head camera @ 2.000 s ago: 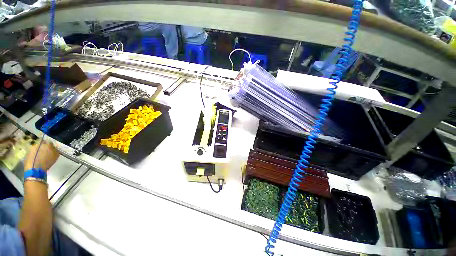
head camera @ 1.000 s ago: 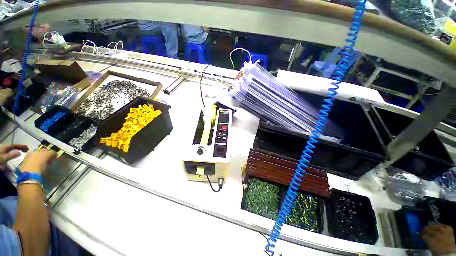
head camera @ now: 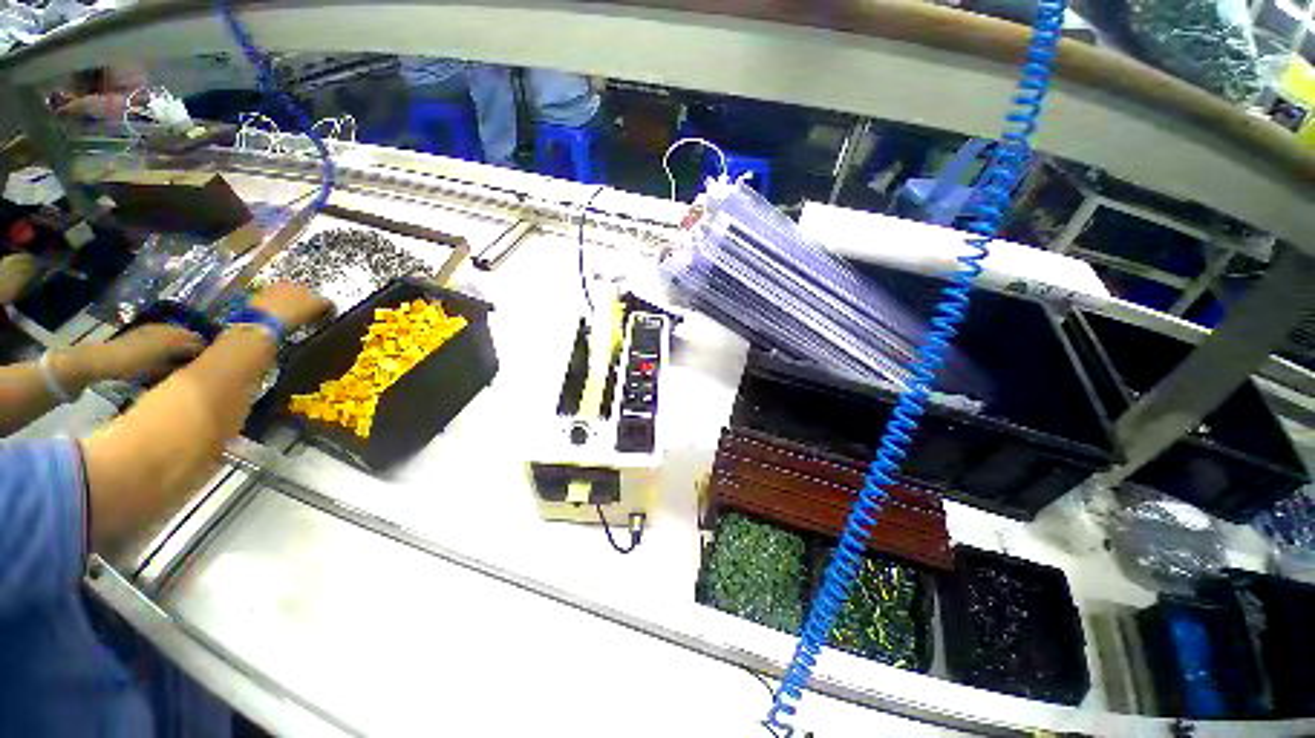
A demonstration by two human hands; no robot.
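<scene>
Neither of my hands is in view. Nearest in front of me, a black divided bin holds small green components (head camera: pixel 756 572) on its left and green-yellow leaded components (head camera: pixel 877 606) on its right. A black bin of small dark components (head camera: pixel 1014 623) stands to its right. Brown slotted strips (head camera: pixel 829 495) lie behind the green bin. A blue coiled cord (head camera: pixel 923 378) hangs across in front of the bins, its lower end near the rail. A cream tape dispenser (head camera: pixel 599 418) with a yellow strip stands left of the bins.
At the left, a neighbour's hands (head camera: pixel 283 306) reach over bins beside a black bin of yellow components (head camera: pixel 382 361). A metal rail (head camera: pixel 541 588) runs along the bench. Clear tubes (head camera: pixel 808 296) lean over large black trays (head camera: pixel 937 447). Blue components (head camera: pixel 1194 649) lie far right.
The neighbour's hands have moved up from the rail channel to the bins. Their cord has swung right. A hand at the far right, seen one second ago, is gone.
</scene>
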